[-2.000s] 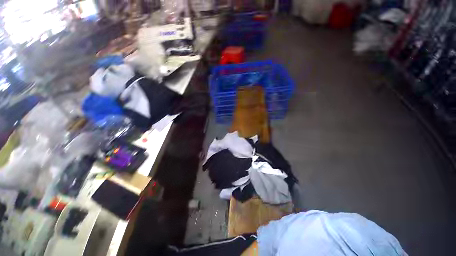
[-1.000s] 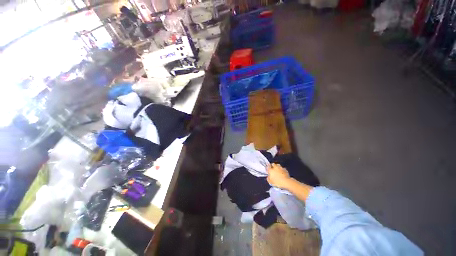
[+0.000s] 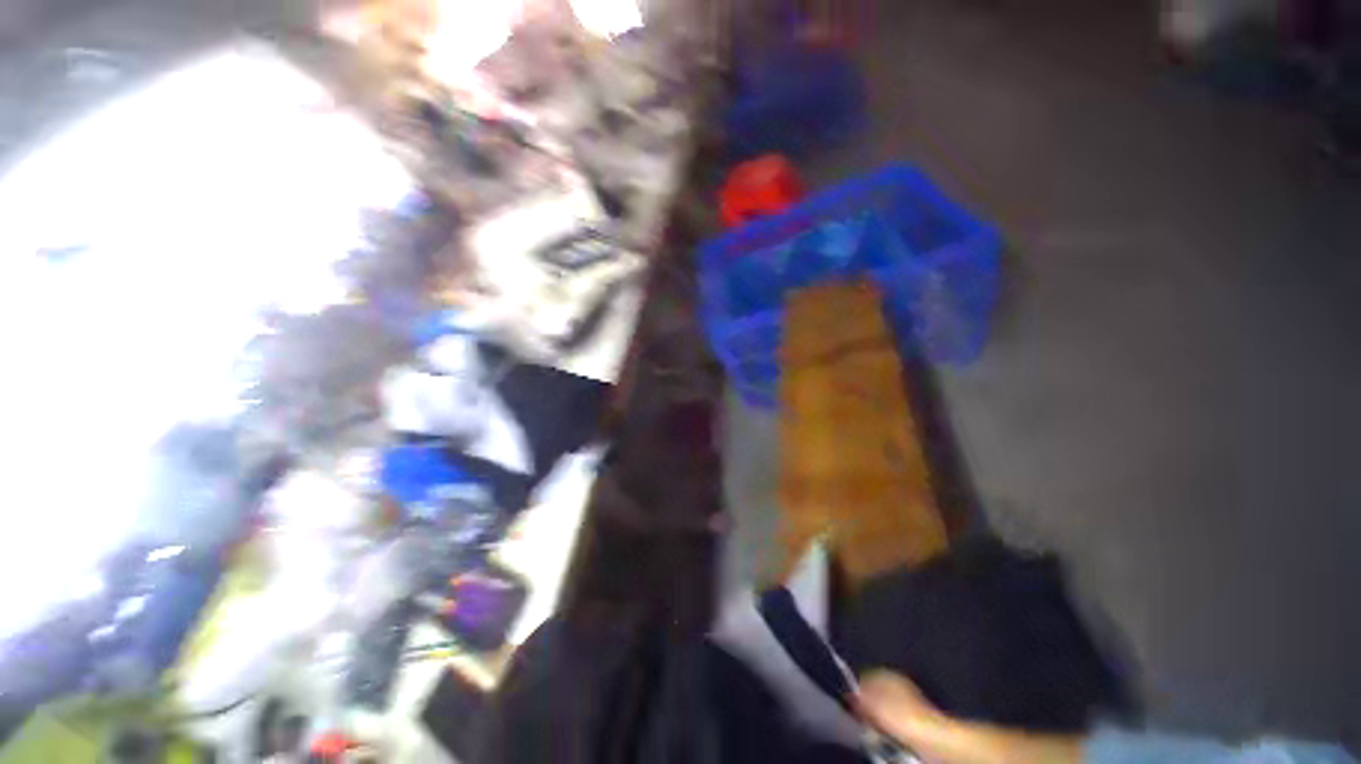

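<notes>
The frame is blurred. My right hand (image 3: 914, 719) is at the bottom edge, right of centre, with a blue sleeve behind it. It grips a black and light grey garment piece (image 3: 803, 645), whose pale corner points up. More black cloth (image 3: 978, 624) lies beside and above the hand on the bench. Black cloth, hard to separate from my clothing, fills the bottom centre. My left hand is not in view.
A wooden bench (image 3: 854, 433) runs forward to a blue crate (image 3: 940, 284). A red object (image 3: 758, 188) stands behind the crate. At left, the white table (image 3: 560, 515) holds garments, plastic bags and a white sewing machine (image 3: 545, 254).
My right hand has moved down towards me with garment cloth in it. The pile on the bench is spread and lower in view. Black cloth now shows at the bottom centre. The view has shifted.
</notes>
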